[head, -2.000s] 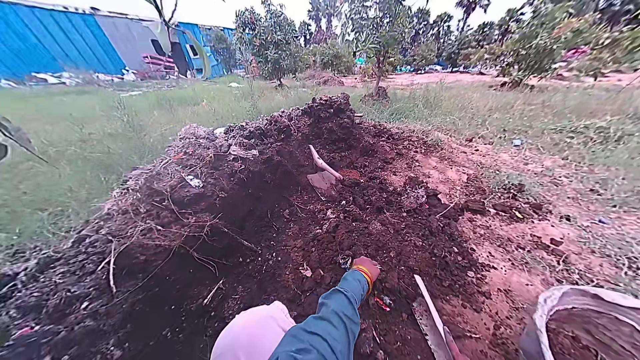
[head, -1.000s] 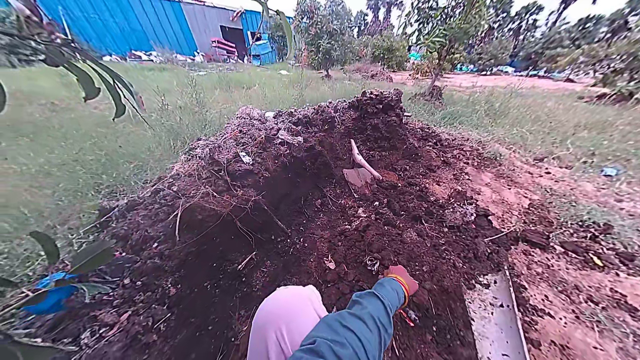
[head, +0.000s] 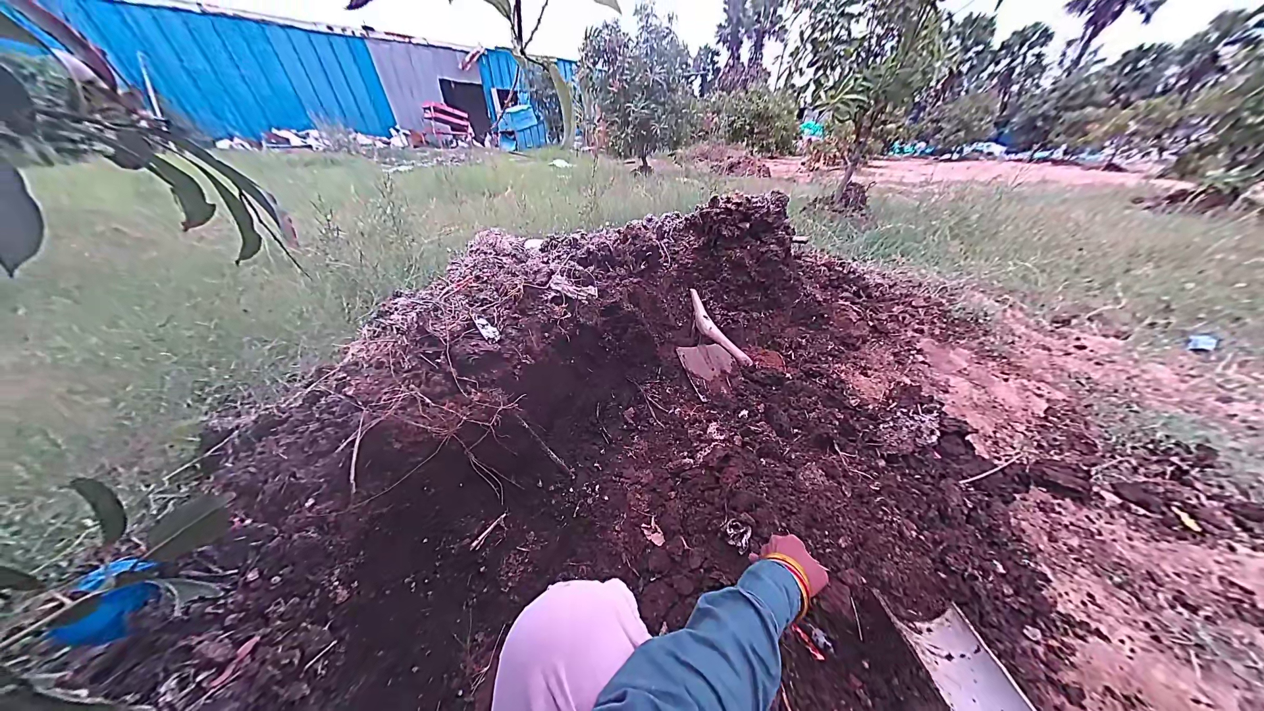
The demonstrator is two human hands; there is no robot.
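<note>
My left hand (head: 795, 568), with red and yellow bands at its wrist and a blue-green sleeve behind, rests low against dark, crumbly soil (head: 681, 474). Its fingers look curled; whether they hold anything is hidden. Just left of it lies a crumpled silvery scrap (head: 737, 533), and a small red scrap (head: 810, 640) is below it. To its right a pale, flat metal piece (head: 958, 657) runs out of the bottom edge. Farther up the heap lies a short-handled hoe, its wooden handle (head: 716, 329) above a dirt-covered blade (head: 706, 362). My right hand is out of view.
My pink-clad knee (head: 568, 642) is beside the sleeve. Dry roots (head: 444, 420) cover the heap's left side. Leaves (head: 188, 188) hang close at the left, with a blue plastic item (head: 104, 602) below. Grass, trees and a blue metal-sheet wall (head: 247, 79) stand behind.
The pale metal piece at right showed narrow and edge-on at first; now its broad face shows. A whitish sack at lower right has left the view, which has turned left. My left hand remains low on the soil.
</note>
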